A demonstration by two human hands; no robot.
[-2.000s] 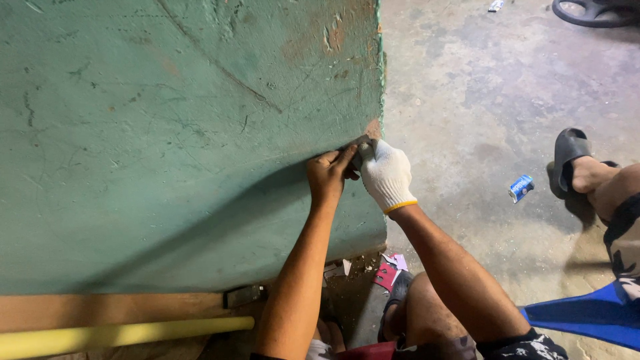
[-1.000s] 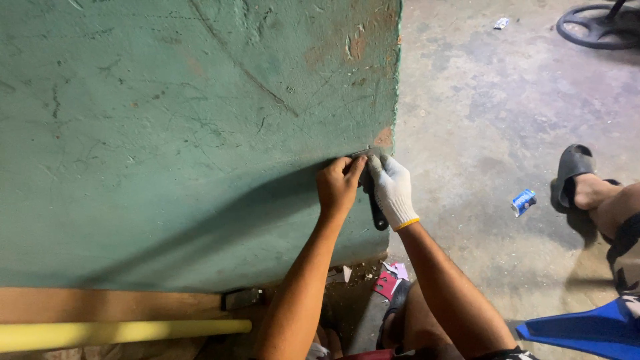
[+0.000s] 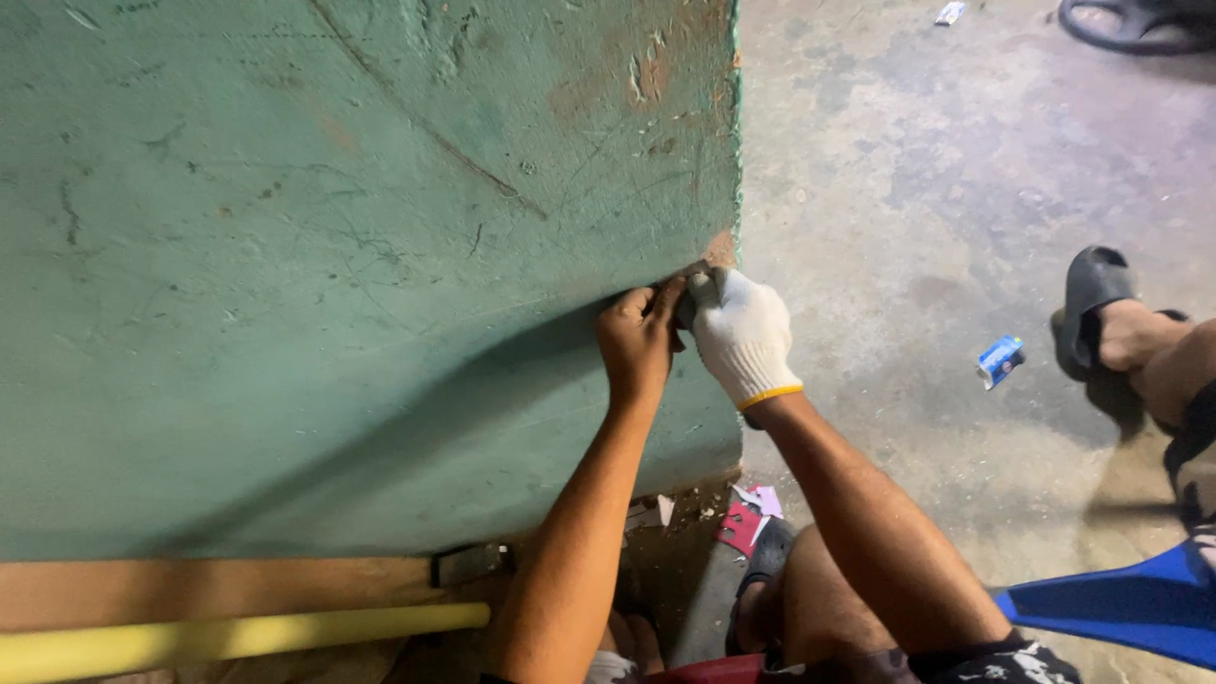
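A scratched green-painted wall (image 3: 380,285) fills the left and middle of the head view. My bare left hand (image 3: 641,337) is at its surface near the right edge, fingertips pinched close to my right fingertips. My right hand (image 3: 746,332), in a white knit glove with a yellow cuff, is closed on a dark hand tool, mostly hidden under the glove; its kind cannot be told. Just above the fingertips, the green paint is gone from a reddish-brown patch (image 3: 720,249) at the wall's edge. Whether my left fingers hold the tool or only press beside it is unclear.
A yellow pipe (image 3: 285,629) lies at lower left. Red and pink scraps (image 3: 741,527) lie by my foot. On the concrete floor (image 3: 883,285) are a crumpled blue packet (image 3: 999,362) and another person's sandalled foot (image 3: 1097,294). A blue plastic piece (image 3: 1121,603) is at lower right.
A second ago the tool's dark handle showed below my gloved hand; now the glove covers most of it. Both hands stay by the bare patch at the wall's edge.
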